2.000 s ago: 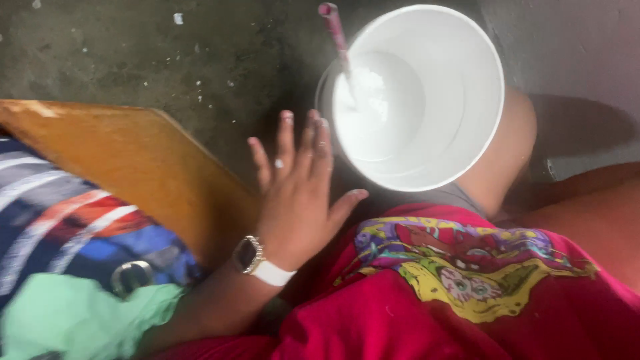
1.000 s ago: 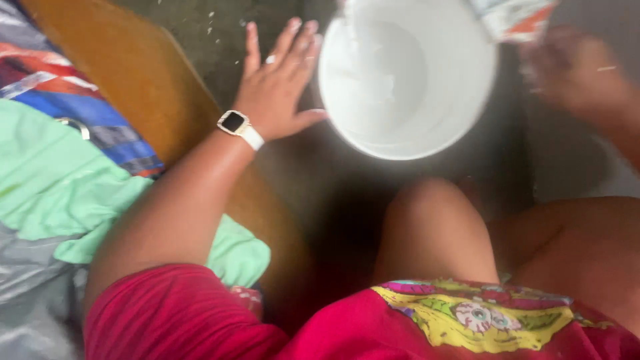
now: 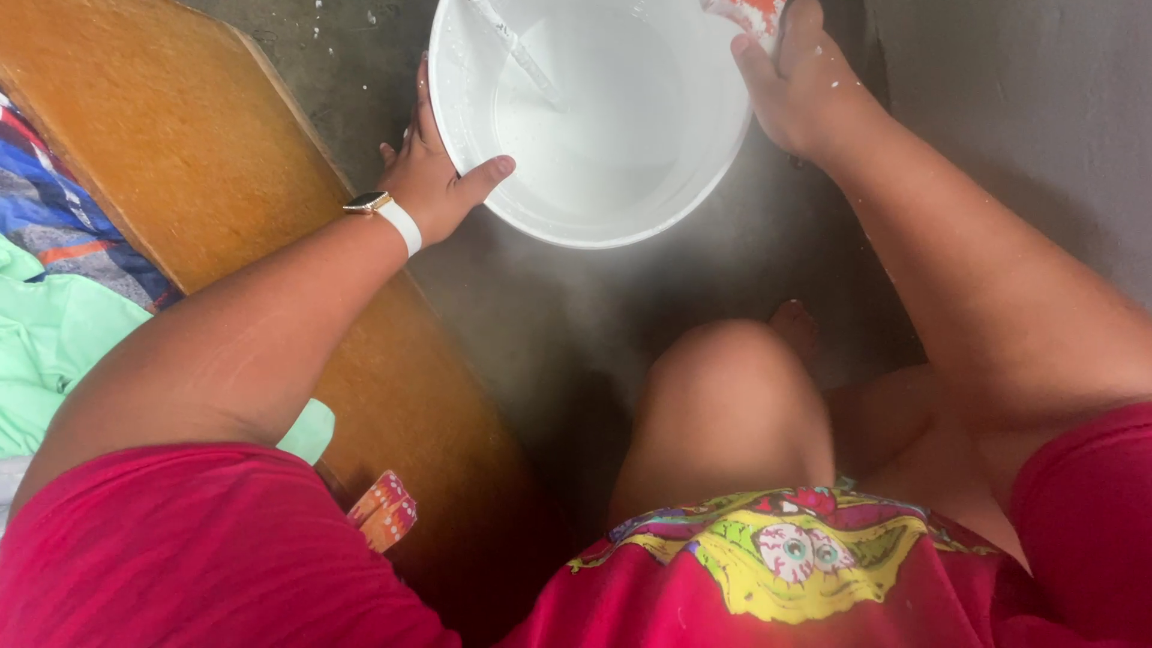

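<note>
A white plastic bucket (image 3: 461, 99) with white liquid (image 3: 603, 108) inside stands at the top centre. My left hand (image 3: 441, 175) grips its left side, thumb over the rim and fingers around the outer wall. A whitish-coated stick (image 3: 517, 54) leans inside the bucket, its upper end out of frame. At the bucket's right rim my right hand (image 3: 805, 90) holds a white and orange packet (image 3: 751, 16), cut off by the top edge. Whether this hand also touches the rim I cannot tell. Pale haze, like fine powder, hangs below the bucket.
A brown wooden board (image 3: 180, 117) runs diagonally on the left, with a mint green cloth (image 3: 63, 333) and a blue patterned fabric (image 3: 54, 216) beside it. A small orange patterned item (image 3: 387, 511) lies near my left sleeve. My bent knee (image 3: 733, 396) is below the bucket. White specks dot the dark floor (image 3: 342, 81).
My left hand, spread beside the bucket before, now grips its side. My right hand, unseen two seconds ago, came in at the right with the packet and is now at the rim. Haze has appeared below.
</note>
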